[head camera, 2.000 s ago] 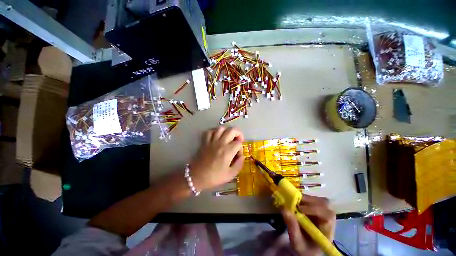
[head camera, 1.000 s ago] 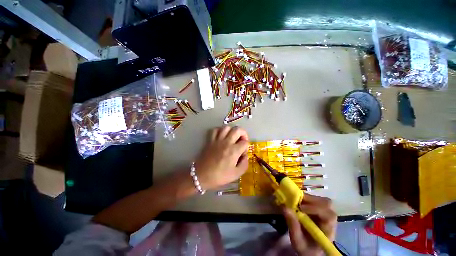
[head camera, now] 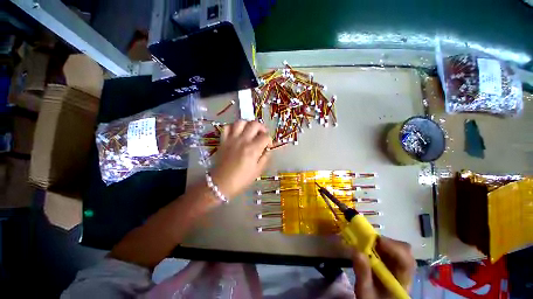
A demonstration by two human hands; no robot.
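Note:
The golden-yellow panel (head camera: 310, 216) lies flat on the mat, with leads with white plug ends sticking out at its left and right sides. My right hand (head camera: 388, 266) grips the yellow soldering iron (head camera: 359, 232); its dark tip is over the upper middle of the panel, contact unclear. My left hand (head camera: 242, 153), with a bead bracelet at the wrist, is up and left of the panel, fingertips at the lower left edge of the loose lead pile (head camera: 298, 99). Its fingers are curled, and whether they hold a lead is unclear.
A clear bag of leads (head camera: 143, 140) is at left, another (head camera: 482, 84) at far right. A black machine box (head camera: 204, 58) stands behind a white strip (head camera: 246, 105). At right are a round tin (head camera: 397, 143), small black block (head camera: 425, 225) and yellow stack (head camera: 508, 216).
My left hand has moved from the panel's left edge up and left to the loose leads, uncovering leads on the panel's left side. The iron has shifted slightly right.

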